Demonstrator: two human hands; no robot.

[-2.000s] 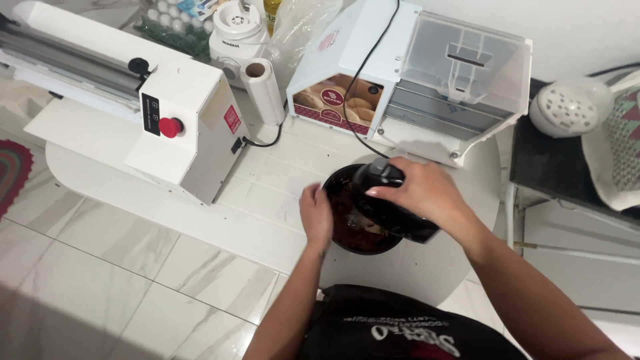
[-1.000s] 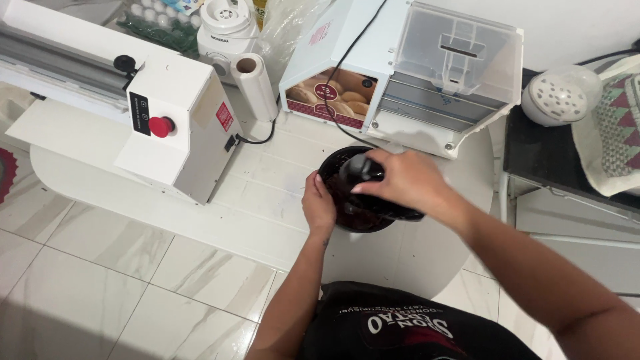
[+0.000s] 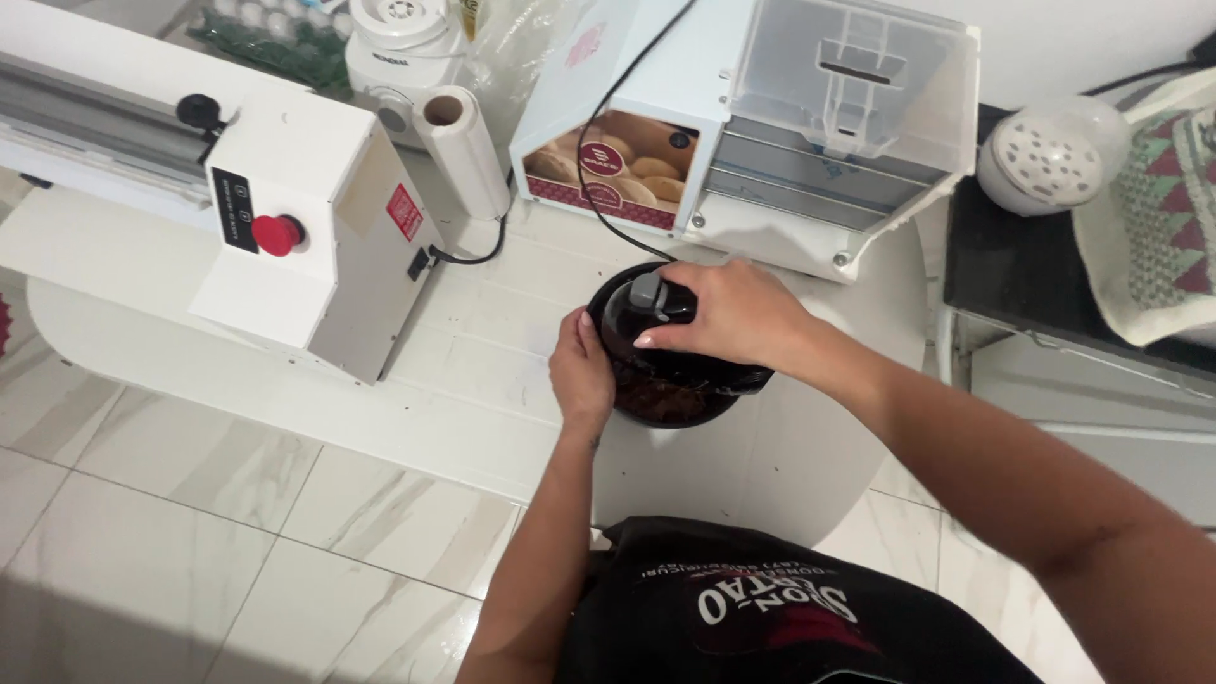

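Note:
On the white table (image 3: 475, 380) stands a round black bowl (image 3: 665, 418) with a dark brown mixture (image 3: 665, 391) in it. My left hand (image 3: 582, 370) holds the bowl's left rim, thumb on the edge. A black hand mixer (image 3: 674, 337) with a grey part on top is held over the bowl by my right hand (image 3: 731, 313), its fingers wrapped round the handle. The mixer's lower end and its beaters are hidden. A black cord (image 3: 594, 171) runs from near the mixer up across the bread machine.
A white machine with a red button (image 3: 275, 235) stands at the left. Behind the bowl is a light blue machine (image 3: 617, 85) with a clear cover (image 3: 855, 76). A paper roll (image 3: 465, 157) and a white appliance (image 3: 394, 57) stand between them. A black side table (image 3: 1007, 256) is at the right.
The mixer in my right hand has shifted over the bowl, lying more to the right two seconds ago. My left hand has stayed at the bowl's left rim.

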